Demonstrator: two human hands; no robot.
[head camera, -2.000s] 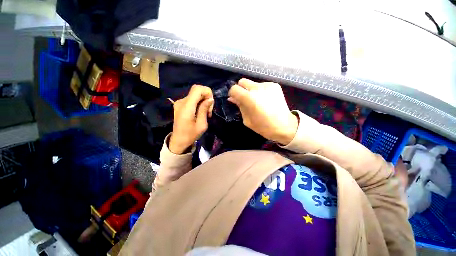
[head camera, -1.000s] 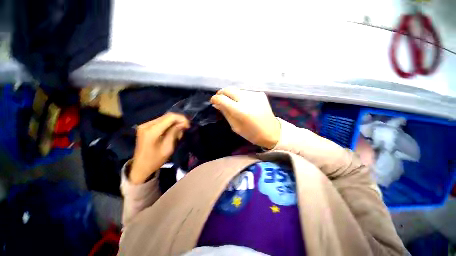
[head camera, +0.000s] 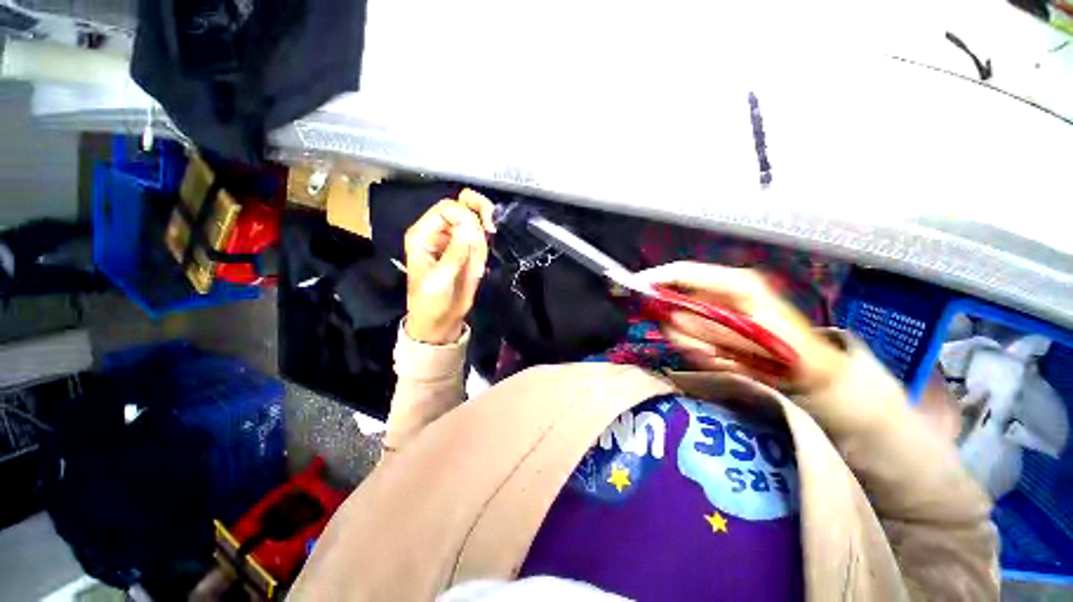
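Observation:
My left hand (head camera: 445, 261) pinches the edge of a dark garment (head camera: 565, 294) over my lap, below the table's front edge. A small bunched bit of the cloth shows at my fingertips, and loose pale threads hang beside it. My right hand (head camera: 735, 308) holds fabric shears (head camera: 730, 329) by their red handles. The silver blades point left and their tips reach the cloth close to my left fingertips. Whether the blades are touching or cutting the cloth cannot be told.
The white table (head camera: 565, 94) with a ruler edge runs across the top. Dark cloth (head camera: 241, 71) hangs over its left end. A small dark strip (head camera: 760, 139) lies on it. A blue crate (head camera: 1041, 517) with white pieces (head camera: 1000, 400) stands right; blue crates and red items stand left.
My right hand has let go of the cloth and now holds the red-handled shears, which lay on the table a second ago. My left hand is back near the table edge, holding the cloth.

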